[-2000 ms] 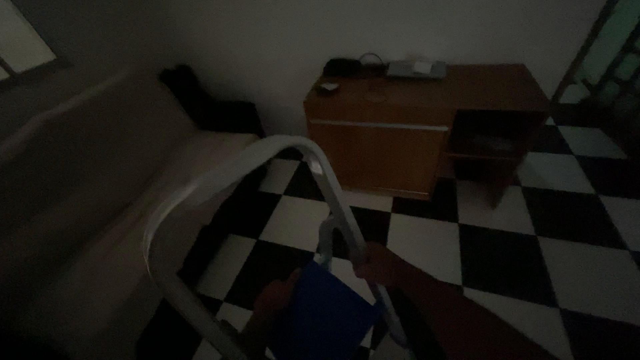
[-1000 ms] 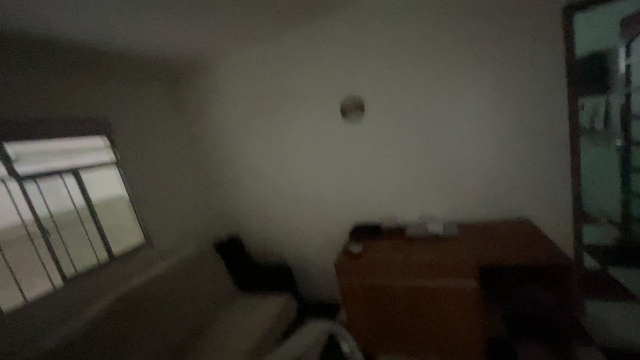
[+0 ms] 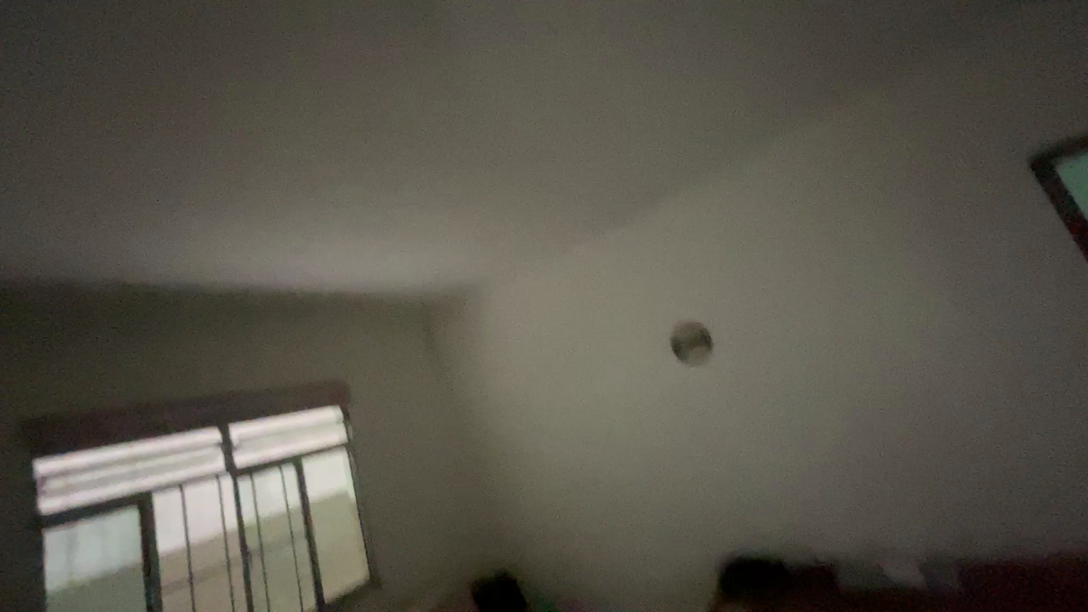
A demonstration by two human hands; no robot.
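Note:
Neither my left hand nor my right hand shows in the head view, so what they hold or touch is hidden. The view takes in the upper wall and the ceiling of a dim room, somewhat blurred. A small round object [image 3: 692, 342] is on the pale wall. Along the bottom edge, at the right, part of the reddish-brown desk top [image 3: 1020, 585] shows, with a dark item [image 3: 755, 578] and pale items on it.
A barred window [image 3: 204, 518] is in the left wall. The corner of a door frame [image 3: 1052, 183] appears at the right edge. A dark object [image 3: 499, 591] pokes up at the bottom middle.
The view has swung far up to the ceiling. Two seconds ago both hands were at a white metal frame with a blue panel; hands, frame and checkered floor are now out of view.

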